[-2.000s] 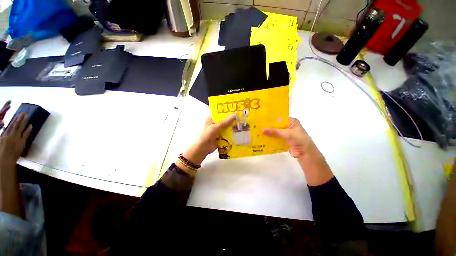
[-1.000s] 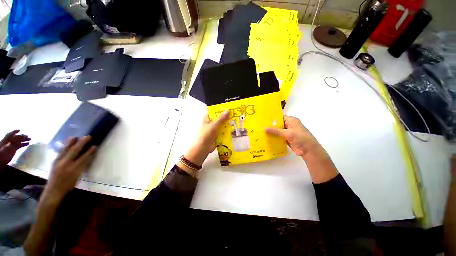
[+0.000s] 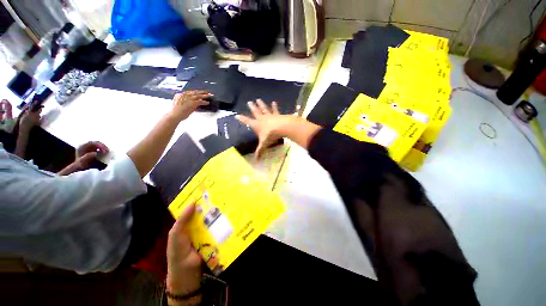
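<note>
The yellow sleeve with a white earbuds picture [image 3: 251, 206] and black flaps hangs tilted over the table's front edge, low and left of centre. My left hand [image 3: 183, 254] grips its lower left edge, with the thumb on the printed face. My right hand [image 3: 269, 127] reaches across to the left, fingers spread, over a black piece with small white lettering [image 3: 226, 128]. Whether the fingers touch that piece cannot be told. The hand and the sleeve hide part of it.
A fanned stack of yellow and black sleeves [image 3: 413, 77] lies at the back right. A neighbouring worker's arm [image 3: 157, 134] reaches to dark card blanks [image 3: 263, 95] at the back left. A black flask [image 3: 521, 75] and a white cable [image 3: 488, 98] are at the right.
The view has swung left. My right hand has let go of the sleeve and moved left to the black piece. My left hand has lowered and tilted the sleeve. The neighbour's hand has moved towards the blanks.
</note>
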